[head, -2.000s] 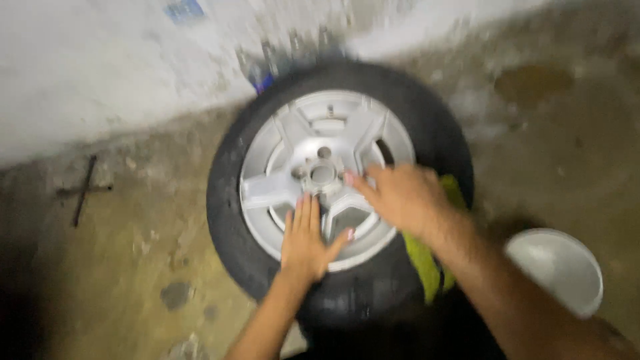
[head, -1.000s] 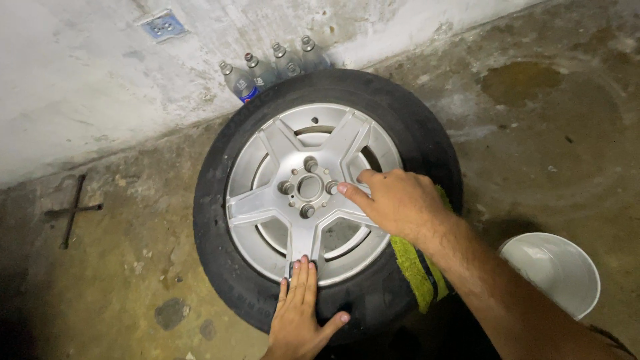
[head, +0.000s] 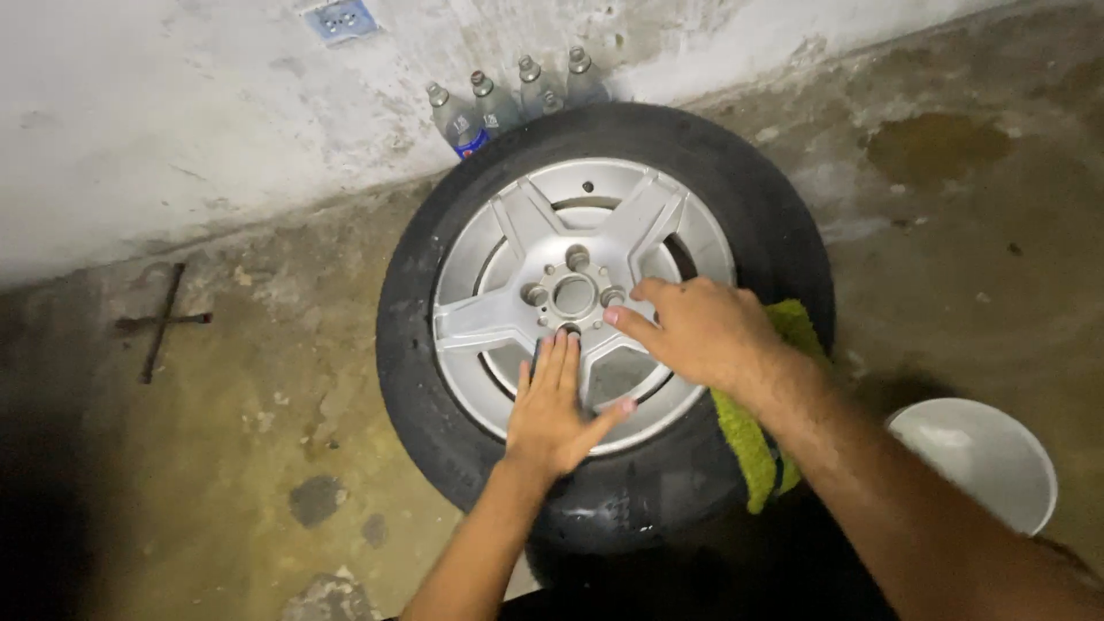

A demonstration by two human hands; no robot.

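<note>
A silver alloy wheel rim (head: pixel 539 233) with a black rubber tyre (head: pixel 414 345) lies face up in the middle. My left hand (head: pixel 556 401) lies flat on the lower spoke, fingertips at the lower bolt hole; a small dark edge shows beside its fingers, too little to identify. My right hand (head: pixel 699 332) rests on the right part of the rim near the right bolt hole, thumb and forefinger apart and nothing seen between them. A yellow-green cloth (head: pixel 746 448) drapes over the tyre under my right forearm, partly hidden by it.
Several glass bottles (head: pixel 500 103) stand between the tyre and the white wall (head: pixel 172 129). A rusty cross-shaped lug wrench (head: pixel 161 323) lies on the concrete floor (head: pixel 259 414) at left. At lower right is a white plastic bucket (head: pixel 975 461), beside my right forearm. A blue wall outlet (head: pixel 341 19) is above.
Since one second ago, my left hand has moved up the lower spoke from the rim's outer edge towards the hub. My right hand remains near the right bolt hole.
</note>
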